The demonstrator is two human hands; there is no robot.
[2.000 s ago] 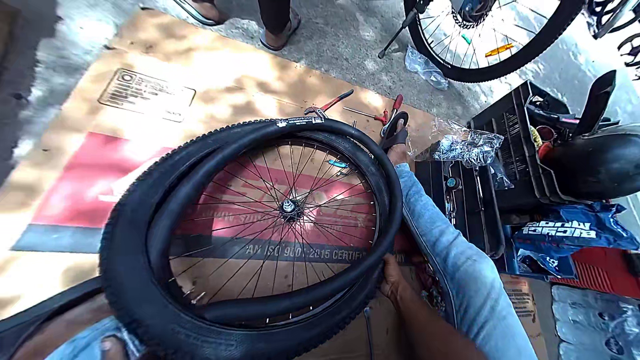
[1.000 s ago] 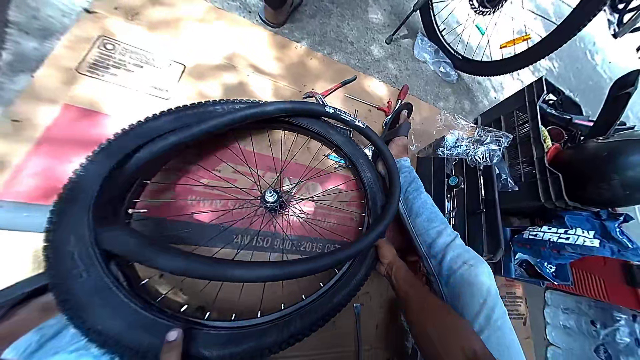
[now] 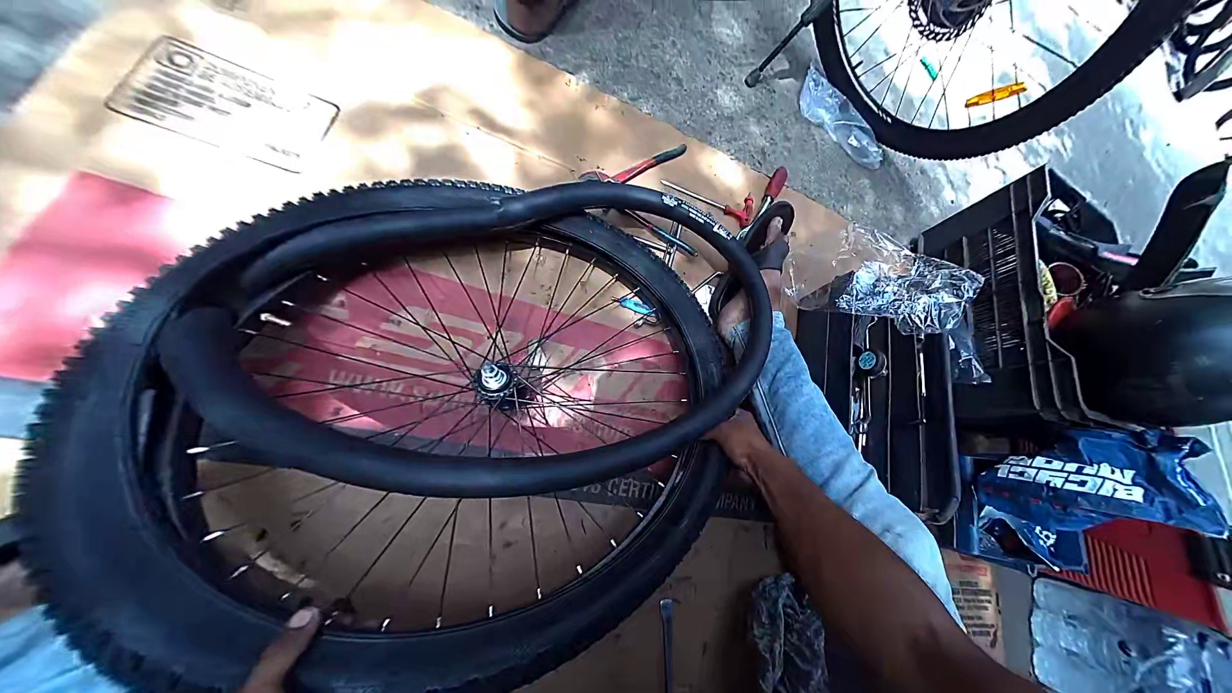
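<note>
A spoked bicycle wheel point(image 3: 495, 381) lies tilted over the cardboard, with a knobby tire point(image 3: 87, 481) partly around its rim. A black inner tube point(image 3: 520, 474) loops across the spokes; its left part sits inside the tire. At the lower left, my left hand point(image 3: 285, 647) has its thumb on the tire's inner edge near the rim; its other fingers are hidden under the tire. My right hand point(image 3: 736, 438) grips the right side of the wheel and tire, its fingers mostly hidden behind them.
Red-handled pliers point(image 3: 650, 166) lie beyond the wheel. A black toolbox point(image 3: 895, 423), plastic wrap point(image 3: 910, 284), a black crate point(image 3: 1001, 289) and a blue printed bag point(image 3: 1088, 486) stand right. Another bicycle wheel point(image 3: 1001, 135) is upper right. A metal tool point(image 3: 667, 640) lies near the bottom.
The tube's lower stretch has come away from the rim and now crosses the spokes. The wheel and tire have shifted left, and my left thumb has come onto the tire's edge.
</note>
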